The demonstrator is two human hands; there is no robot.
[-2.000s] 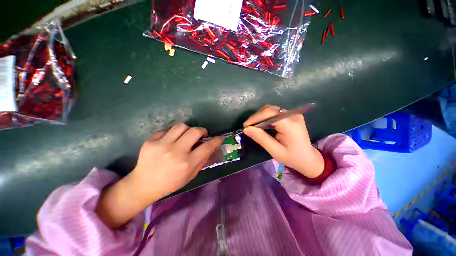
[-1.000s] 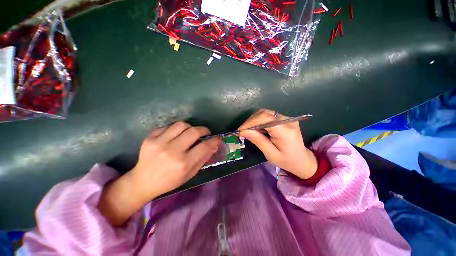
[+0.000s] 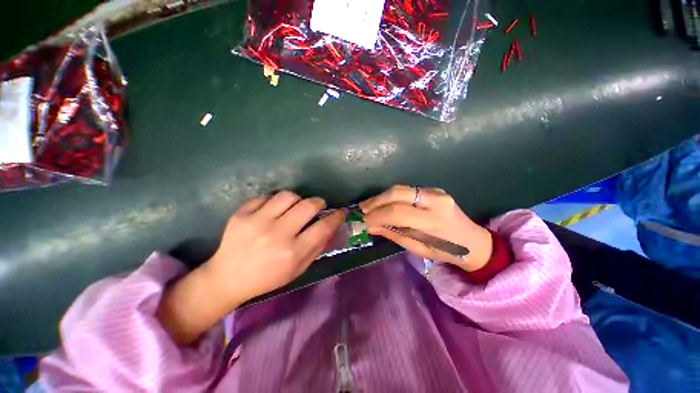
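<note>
The half-assembled handset (image 3: pixel 336 244) lies at the bench's near edge, its green circuit board (image 3: pixel 358 231) with a silver patch showing at the right end. My left hand (image 3: pixel 272 238) rests over the handset's left part, fingers on it, and holds it. My right hand (image 3: pixel 426 222) is at the handset's right end, fingertips touching it. The dark tweezers (image 3: pixel 441 245) lie under my right fingers, blunt end towards the wrist; their tips are hidden. The fingers hide most of the handset.
A clear bag of red parts (image 3: pixel 384 65) lies beyond my hands, another bag (image 3: pixel 73 127) at the far left. Loose red slivers (image 3: pixel 511 55) lie right of the first bag. White scraps (image 3: pixel 206 119) lie on the green mat. Blue clothing (image 3: pixel 664 196) shows at the right.
The tweezers have swung from pointing up and right to lying low against my right palm. My right fingers have flattened onto the handset's right end. My left hand stays in place.
</note>
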